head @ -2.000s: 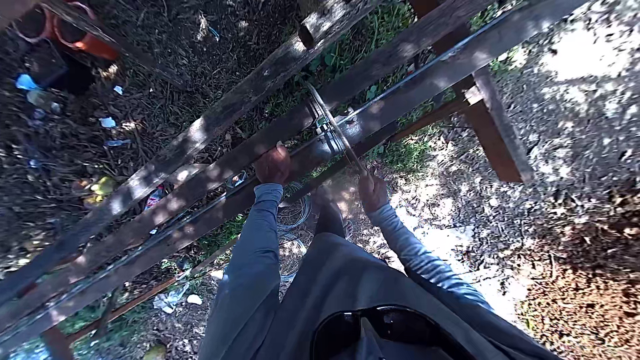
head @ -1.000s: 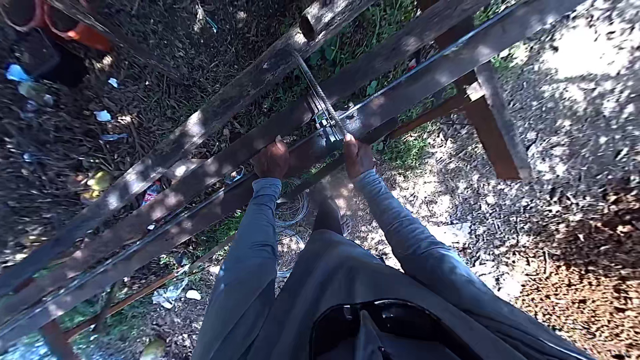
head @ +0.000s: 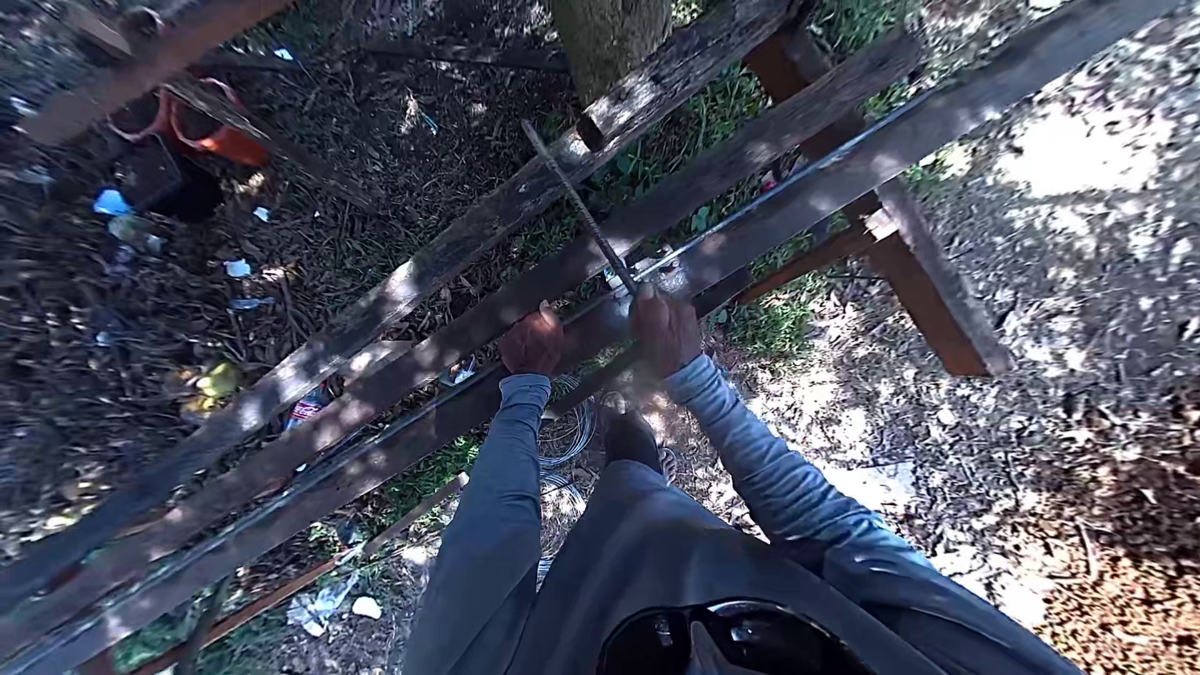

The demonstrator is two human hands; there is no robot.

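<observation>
My right hand is closed around the near end of a thin ribbed metal rod, which points away across the wooden planks. My left hand rests closed on the edge of the middle plank; whether it grips a bar there is hidden. A long thin metal bar lies along the gap beside the nearest plank. Small metal pieces sit by the bar, just in front of my right hand.
Coiled wire lies on the ground below the planks. A wooden leg stands at the right. Orange containers are at the upper left, a tree trunk beyond the planks, and a plastic bottle beneath them.
My right hand has moved forward and left with the rod, from below the near plank up to the metal pieces. My left hand has stayed by the planks. The view has shifted slightly.
</observation>
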